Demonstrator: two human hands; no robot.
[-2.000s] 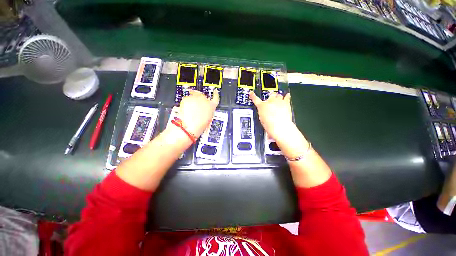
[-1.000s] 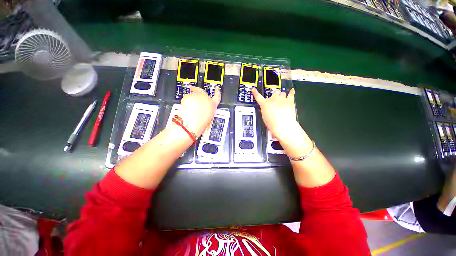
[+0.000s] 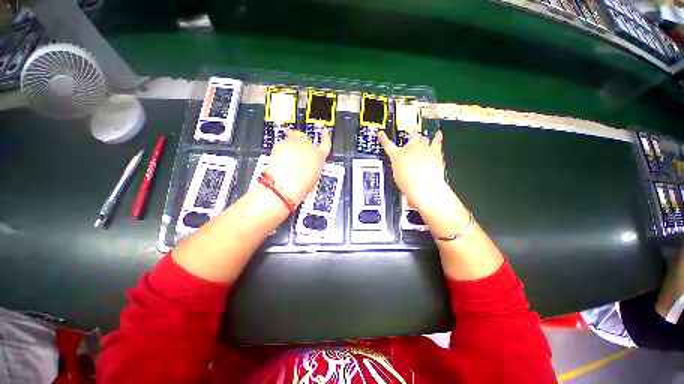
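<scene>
A clear blister tray (image 3: 300, 250) holds two rows of phones. In the back row, four keypad phones lie front side up with yellow borders. The leftmost of these phones (image 3: 282, 106) and the rightmost one (image 3: 408, 115) have lit white screens; the two between (image 3: 321, 109) (image 3: 373, 111) are dark. The far-left phone (image 3: 219, 110) and the front-row phones (image 3: 367, 199) lie back side up. My left hand (image 3: 295, 163) rests fingertips on the keypads of the left pair. My right hand (image 3: 415, 166) touches the keypads of the right pair. Neither hand grips a phone.
A silver-white pen (image 3: 120, 187) and a red pen (image 3: 149, 177) lie left of the tray. A small white fan (image 3: 64, 81) stands at the upper left. Another phone tray (image 3: 660, 184) is at the right edge, near a person's forearm. More trays (image 3: 622, 26) lie at the upper right.
The leftmost and rightmost of the four front-up phones' screens have turned from dark to bright white. Both hands have stayed on the keypads.
</scene>
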